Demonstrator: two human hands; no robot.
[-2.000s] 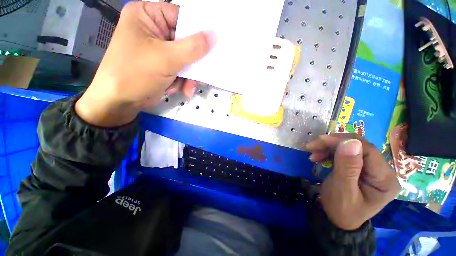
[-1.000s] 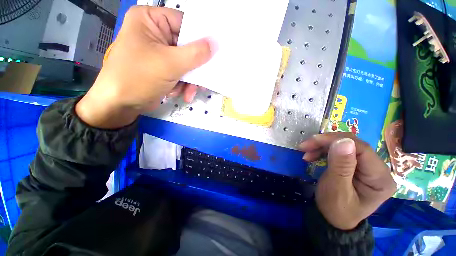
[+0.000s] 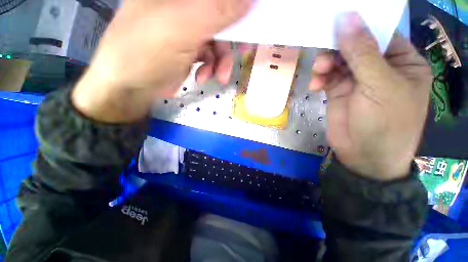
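Observation:
A plain white sheet (image 3: 303, 23) is held up at the top of the view, cut off by the frame's edge. My left hand (image 3: 159, 51) grips its left side and is blurred. My right hand (image 3: 377, 97) grips its right side, thumb on top. Below the sheet, a pale pink cover plate (image 3: 269, 87) with small dark slots lies on the yellow fixture (image 3: 279, 121). The fixture rests on the perforated work plate (image 3: 205, 110). The sheet hides the cover's far end.
A black keyboard (image 3: 241, 176) and a white cloth-like item (image 3: 160, 156) lie along the near side of the blue bench edge (image 3: 205, 135). A black mouse pad (image 3: 444, 133) with a pale slotted part (image 3: 445, 38) is at right. Printed packaging (image 3: 444, 179) shows below the pad. Blue bin at left (image 3: 18, 153).
My right hand has moved up from the bench's front edge and taken hold of the sheet. The sheet has moved up and right, uncovering more of the cover plate.

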